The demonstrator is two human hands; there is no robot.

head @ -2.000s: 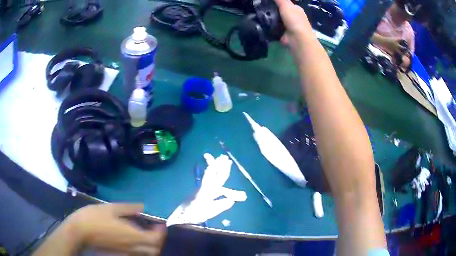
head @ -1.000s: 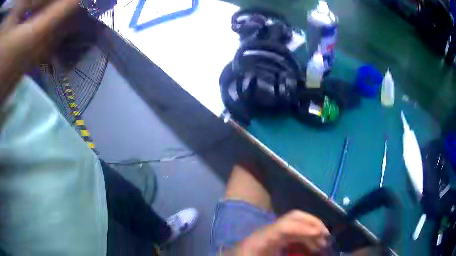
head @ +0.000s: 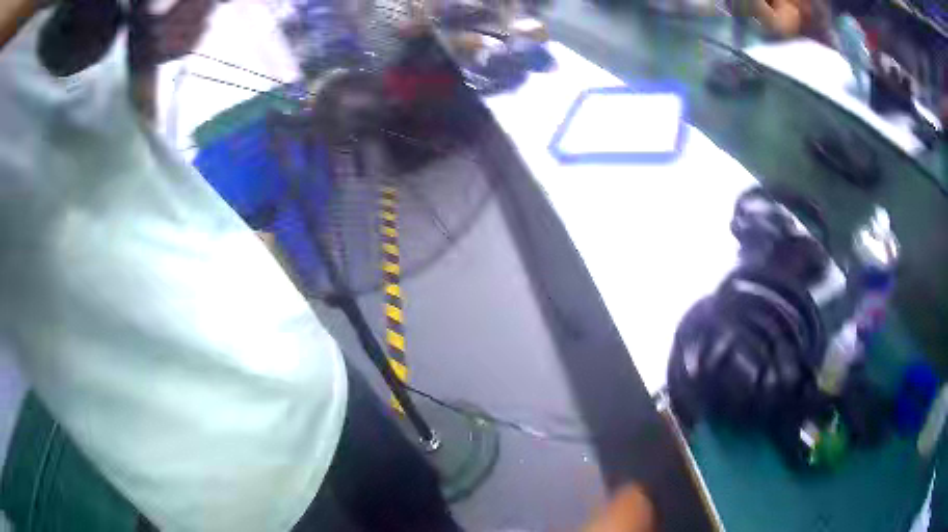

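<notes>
A blurred patch of skin at the bottom edge, probably my left hand [head: 626, 511], is cut off; its fingers and anything in it cannot be made out. My right hand is not in view. The nearest work is a pile of black headphones [head: 743, 348] on the bench at right. Beside it is an open ear cup with a green circuit board [head: 830, 445]. A small translucent bottle [head: 840, 353], a white and blue spray can [head: 876, 255] and a blue cup [head: 917, 395] stand near it, all blurred.
A person in a pale green shirt [head: 187, 312] fills the left. A blue-framed white sheet [head: 622, 125] lies on the white bench cover [head: 613, 234]. A fan stand [head: 374, 343], blue crates [head: 249, 171] and yellow-black floor tape [head: 391, 281] are between person and bench.
The view has swung left, so the bench things have shifted right. The raised right hand and black headphones seen earliest are out of view. The white glove and thin stick are also out of view.
</notes>
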